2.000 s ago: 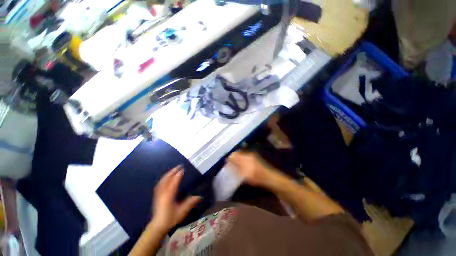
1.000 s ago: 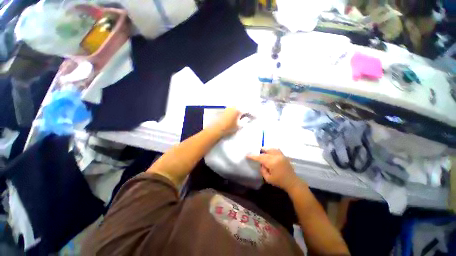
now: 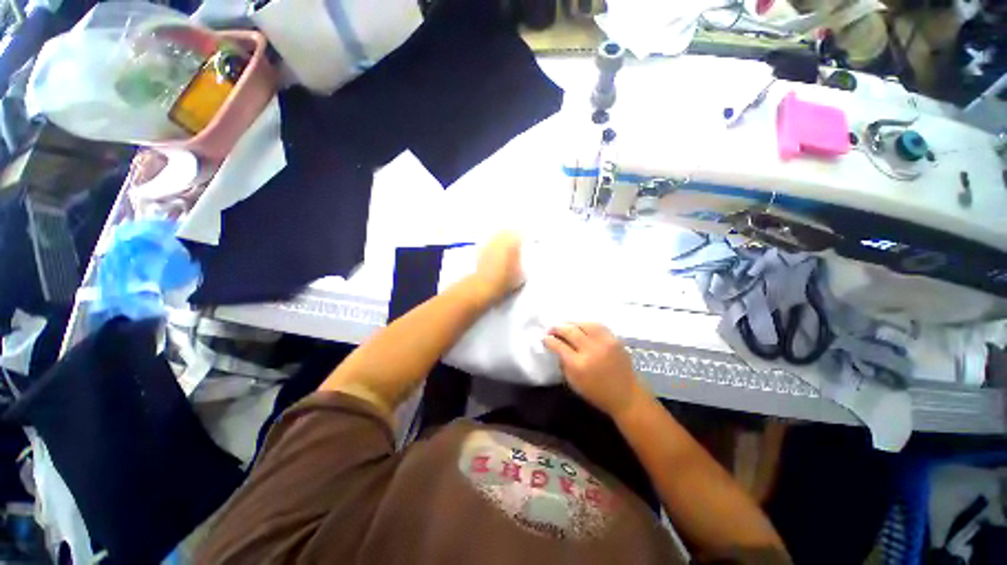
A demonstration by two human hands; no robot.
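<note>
A white piece [image 3: 502, 337] lies over a dark panel [image 3: 415, 289] at the front of the table, left of the needle area. The dark panel shows along its left side. My left hand [image 3: 502, 265] rests on the upper part of the white piece, fingers towards the presser foot [image 3: 602, 210]. My right hand [image 3: 587, 359] is at the lower right edge of the white piece, its fingertips on the cloth. The white piece hangs over the table's front edge. Bright light washes out the cloth near the needle.
The sewing machine [image 3: 707, 188] carries a pink block [image 3: 812, 127]. Grey strips [image 3: 762, 289] with black loops [image 3: 804, 337] lie under its arm. Dark panels [image 3: 293, 210], a pink basket [image 3: 245, 105] and blue crumpled material [image 3: 141, 268] are at left. A blue crate [image 3: 908, 513] is at lower right.
From two seconds ago, the view has swung left and the white piece has come up from beside the lap onto the dark panel. Over the last second, both hands have moved only slightly.
</note>
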